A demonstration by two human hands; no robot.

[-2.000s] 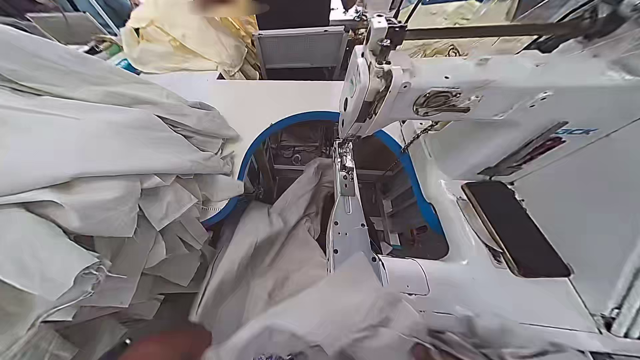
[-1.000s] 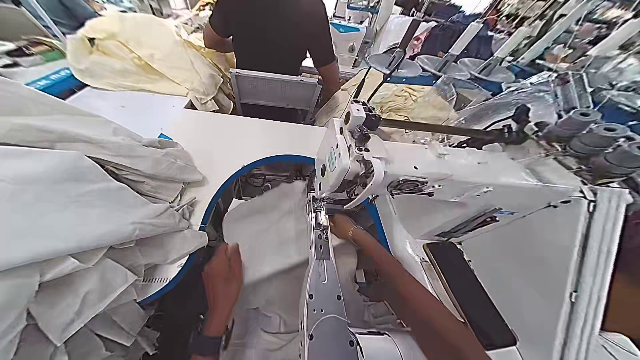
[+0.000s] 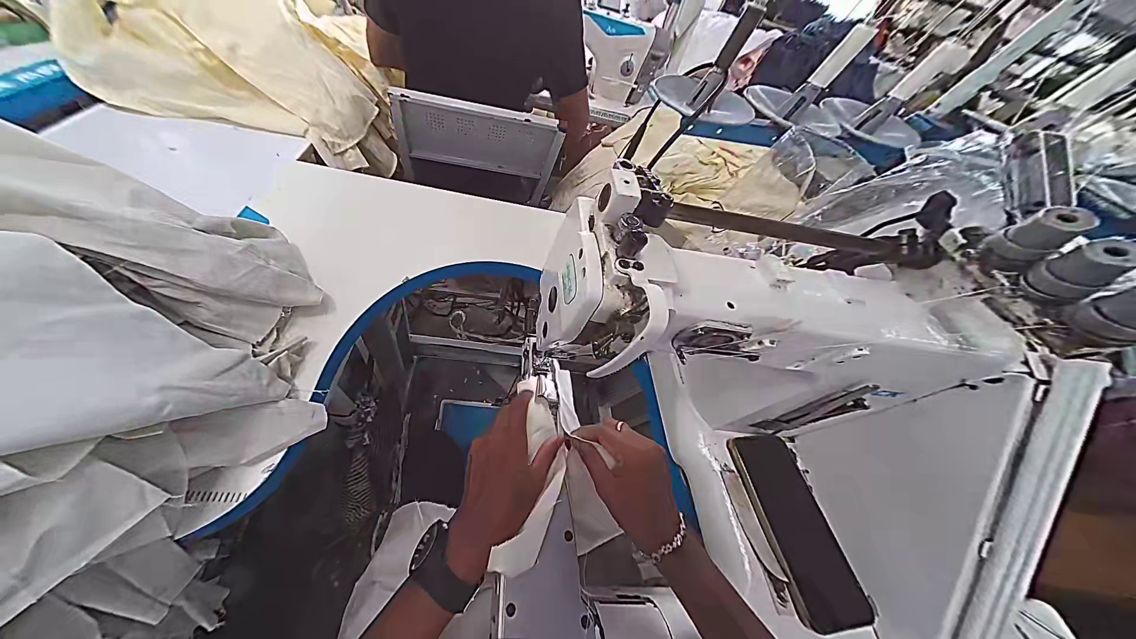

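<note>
A white feed-off-the-arm sewing machine (image 3: 612,293) stands at the middle, its narrow arm (image 3: 541,586) running toward me. Light fabric (image 3: 524,541) lies over that arm, its edges close to the presser foot (image 3: 543,377). My left hand (image 3: 506,475), with a dark watch on the wrist, grips the fabric on the left of the arm. On the right, my right hand (image 3: 628,479), wearing a ring and a bracelet, pinches the fabric edge. The fingertips of both hands nearly meet just below the presser foot. Some of the fabric under the hands is hidden.
Pale grey cloth pieces (image 3: 106,355) are heaped on the left of the white table (image 3: 399,222), beside its blue-edged cutout. A smartphone (image 3: 799,532) rests on the machine body. Thread cones (image 3: 1078,275) stand at right. A person (image 3: 479,53) sits beyond, near yellow fabric (image 3: 222,62).
My left hand has moved right onto the fabric at the arm, and my right hand has drawn back from beside the needle area. The wide fabric panel no longer spreads across the cutout.
</note>
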